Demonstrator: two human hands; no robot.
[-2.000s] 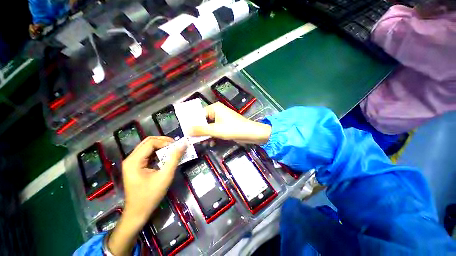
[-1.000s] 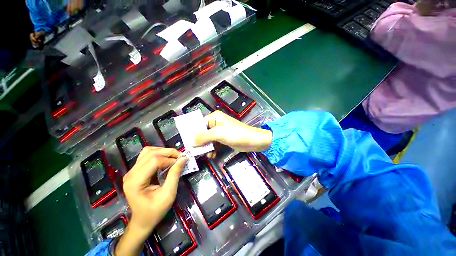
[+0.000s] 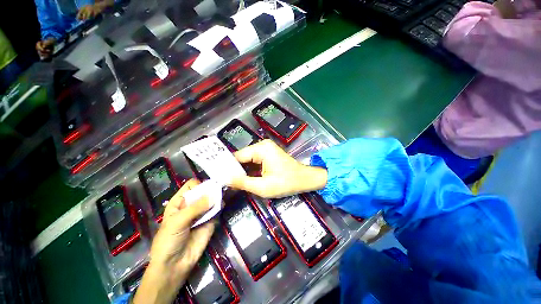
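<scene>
My right hand point(image 3: 276, 172) pinches a white printed label point(image 3: 212, 159) over the middle of the tray. My left hand point(image 3: 181, 240) holds another white piece point(image 3: 203, 203), which looks plain and curls at its lower edge. The two pieces meet or overlap between my fingertips. Below, a clear blister tray point(image 3: 252, 289) holds two rows of red-edged black phones. The phone at the front right point(image 3: 304, 228) shows a bright white label in its back; the phone left of it point(image 3: 252, 234) also shows a white area. My hands partly hide phones in both rows.
Stacked trays point(image 3: 160, 119) with red edges stand beyond, white and grey flaps point(image 3: 234, 35) on top. The green bench point(image 3: 356, 89) has a pale stripe. A person's pink sleeve point(image 3: 483, 83) is at right, dark trays point(image 3: 430, 27) at upper right, another person's blue sleeve point(image 3: 56, 18) at upper left.
The label in my right hand has tilted to the left and shows print. My left hand has turned and moved lower, and its piece now shows a blank, curled face.
</scene>
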